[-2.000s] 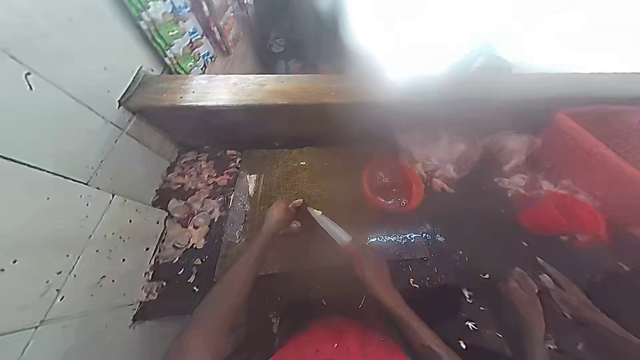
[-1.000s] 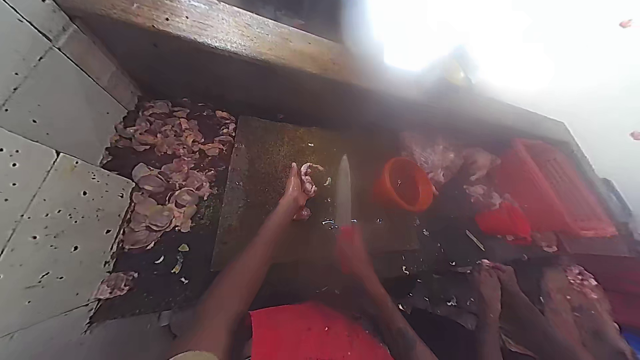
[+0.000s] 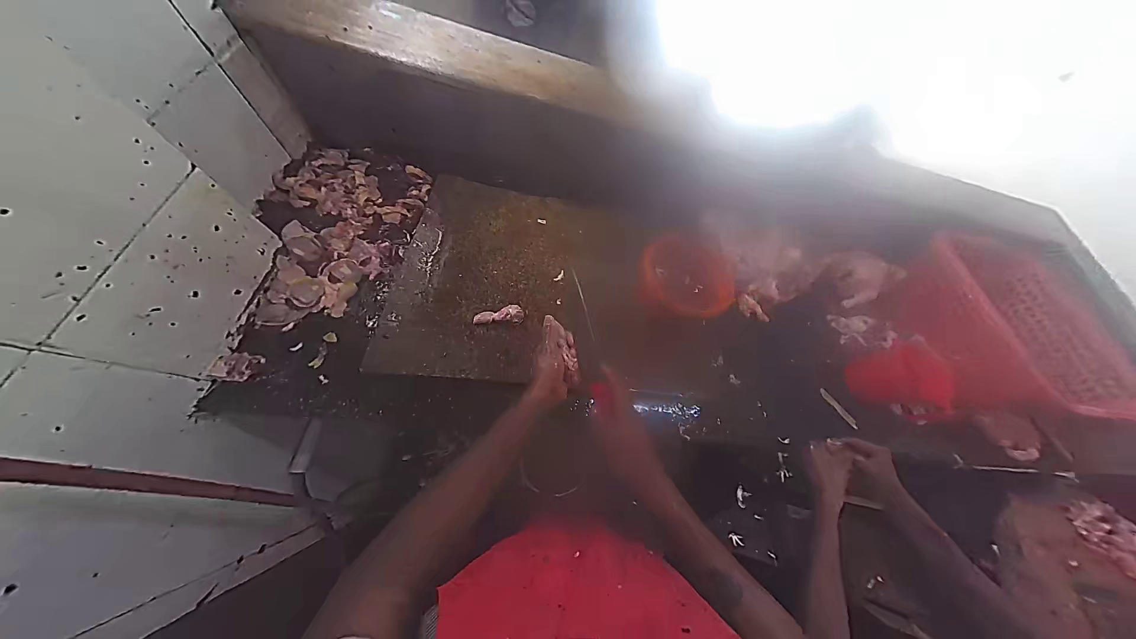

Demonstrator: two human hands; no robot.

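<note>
My left hand [image 3: 552, 359] is at the front edge of a worn cutting board [image 3: 506, 257], with a piece of raw meat [image 3: 569, 353] along its fingers. Just to its right, my right hand [image 3: 619, 399] is closed on the red handle of a knife [image 3: 583, 300], whose blade points away over the board and looks thin, nearly edge-on. Another small piece of raw meat [image 3: 499, 315] lies on the board left of my left hand. A heap of cut raw meat pieces [image 3: 333, 240] lies left of the board. Blur softens the right side of the view.
An orange-red bowl [image 3: 689, 275] stands at the board's right. Beyond it are larger raw meat pieces [image 3: 852, 277], a red plastic basket [image 3: 1003, 311] and a red item [image 3: 901, 377]. Another person's hands [image 3: 848, 466] are at the lower right. A tiled wall [image 3: 115, 222] bounds the left; a ledge [image 3: 461, 58] runs behind.
A small meat piece now lies apart on the board, left of my left hand. The knife blade, broad side visible a second ago, now appears nearly edge-on. The view has shifted.
</note>
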